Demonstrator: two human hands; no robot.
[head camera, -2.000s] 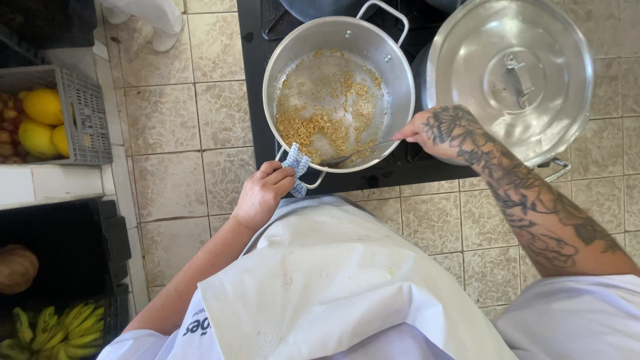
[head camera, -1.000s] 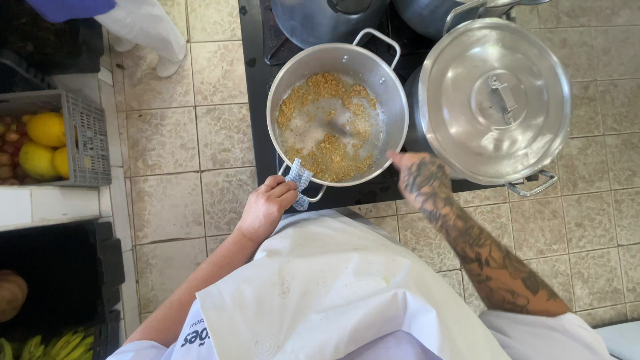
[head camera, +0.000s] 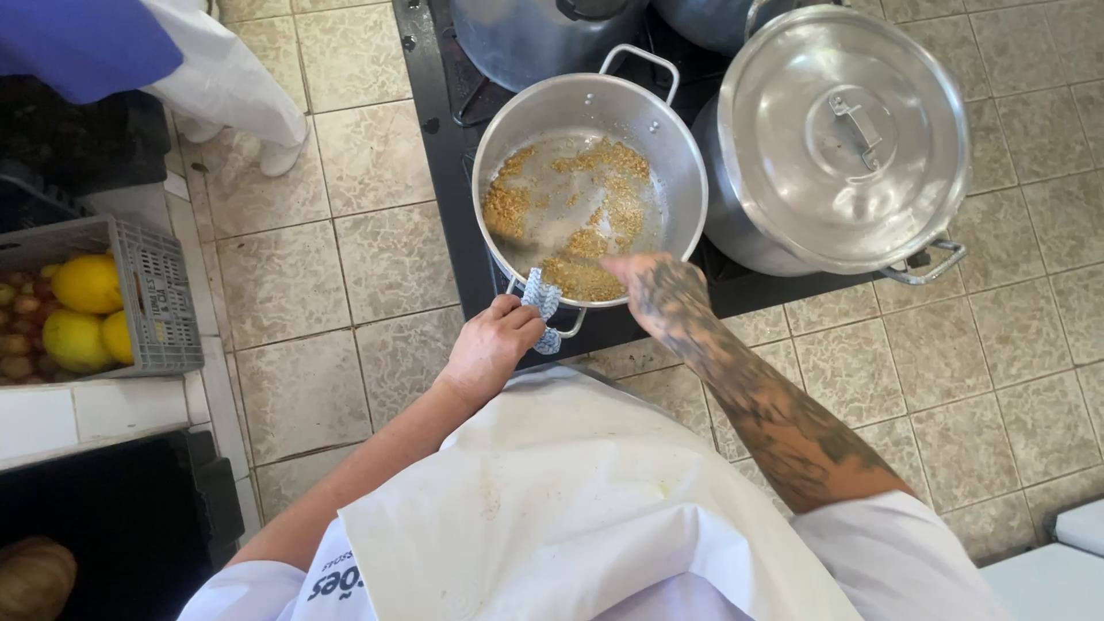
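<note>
A two-handled aluminium pot (head camera: 677, 164) stands on the stove, with golden-brown chopped bits (head camera: 625, 194), perhaps garlic, spread over its bottom. My left hand (head camera: 500, 336) grips the pot's near handle through a blue-and-white patterned cloth (head camera: 542, 297). Over the pot's near right rim, my right hand (head camera: 660, 289) is closed on a utensil. Its blurred shaft (head camera: 552, 253) reaches left across the pot's bottom; the grip is hidden by my fingers, and I cannot tell the utensil's exact kind.
A large lidded pot (head camera: 776, 185) stands close at the right, its handle jutting out. Two dark pots, one of them a large one (head camera: 535, 39), stand behind. Left are a grey crate (head camera: 159, 302) of fruit and a black crate (head camera: 216, 500). A person's leg (head camera: 241, 86) is at the upper left.
My right hand has moved around near the pot's rim and the bits lie in a different pattern. My left hand keeps its hold. The other person's leg shows further into view.
</note>
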